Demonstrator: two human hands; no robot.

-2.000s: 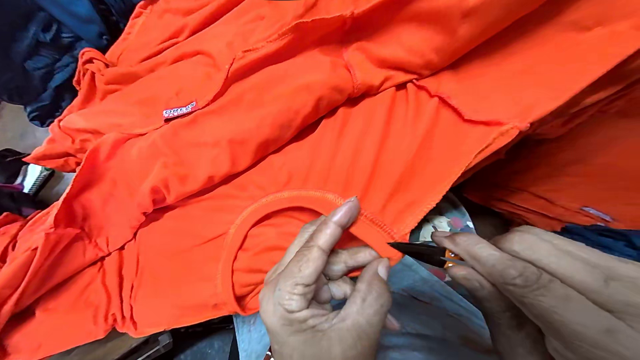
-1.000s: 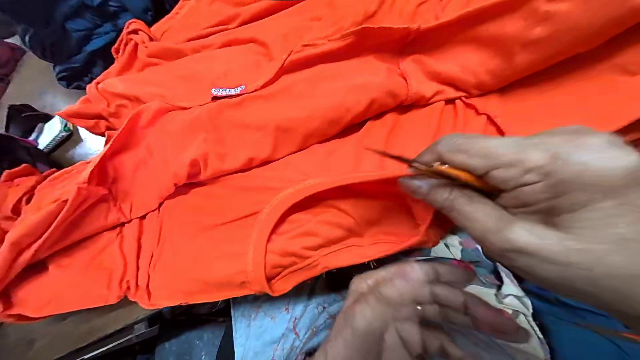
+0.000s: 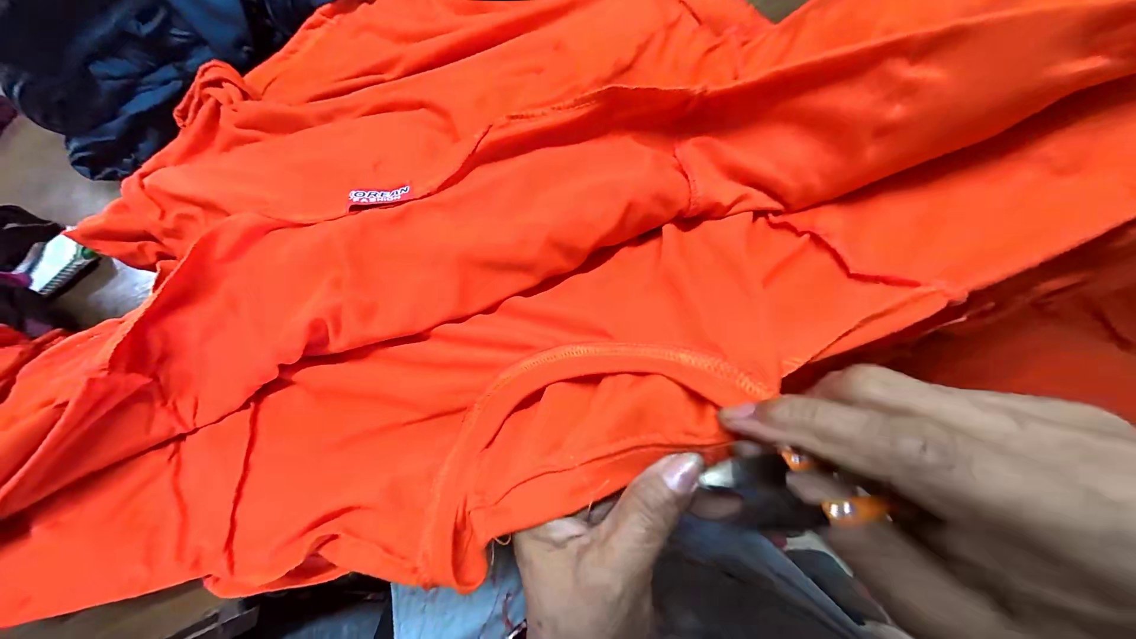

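An orange knit garment [image 3: 461, 293] lies spread and wrinkled across most of the view, with a small woven label bearing writing [image 3: 379, 196] on it. Its round ribbed neckband [image 3: 621, 358] curves at lower centre. My left hand [image 3: 603, 550] grips the band's lower edge, thumb on top, other fingers largely hidden beneath. My right hand [image 3: 923, 461] touches the band's right end with a fingertip and holds a small dark cutting tool with orange handle parts [image 3: 854, 509], blurred and partly covered by the fingers. Whether its blades are apart I cannot tell.
Dark blue fabric [image 3: 106, 80] is heaped at the upper left. Below it, dark cloth and a small white and green item [image 3: 58, 264] lie by the garment's edge. More orange fabric [image 3: 1038, 328] is at the right. Light blue cloth [image 3: 457, 611] shows under my left hand.
My left hand, off the neckband and apart one second ago, now grips its lower edge. My right hand has come down, and the tool points to the left beneath the band's end.
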